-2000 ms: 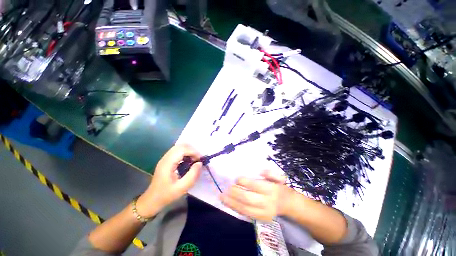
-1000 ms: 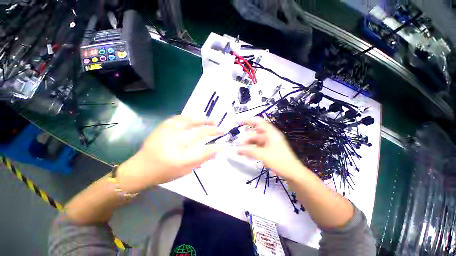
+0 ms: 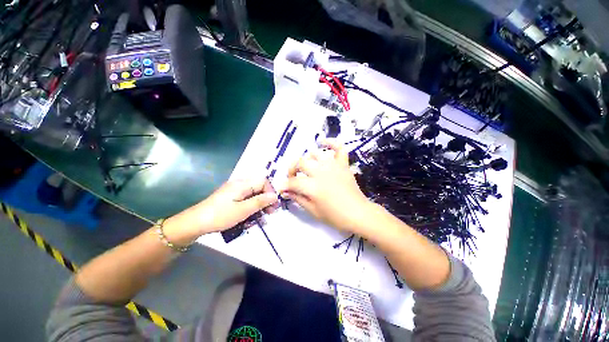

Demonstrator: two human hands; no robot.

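Note:
The wiring harness (image 3: 234, 232) is a black cable on the white board (image 3: 304, 250); its thick dark end shows below my left hand. My left hand (image 3: 240, 206), bare, holds the harness between thumb and fingers. My right hand (image 3: 326, 184), bare, meets it at the fingertips and pinches the cable there; its fingers hide most of the middle of the harness. One thin cable tie tail (image 3: 272, 244) sticks out below my left hand. A large black heap of cable ties (image 3: 424, 187) lies right of my right hand.
A white fixture block (image 3: 292, 63) with red wires (image 3: 337, 90) stands at the board's top left. Short black sleeves (image 3: 284, 141) lie below it. A black tester (image 3: 157, 67) stands left. Bagged harnesses (image 3: 567, 267) lie right. A printed label (image 3: 357, 314) is at the near edge.
Since a second ago my left hand has moved down, and the harness end shows beneath it. My right hand has moved slightly left, and its fingertips now meet my left hand's.

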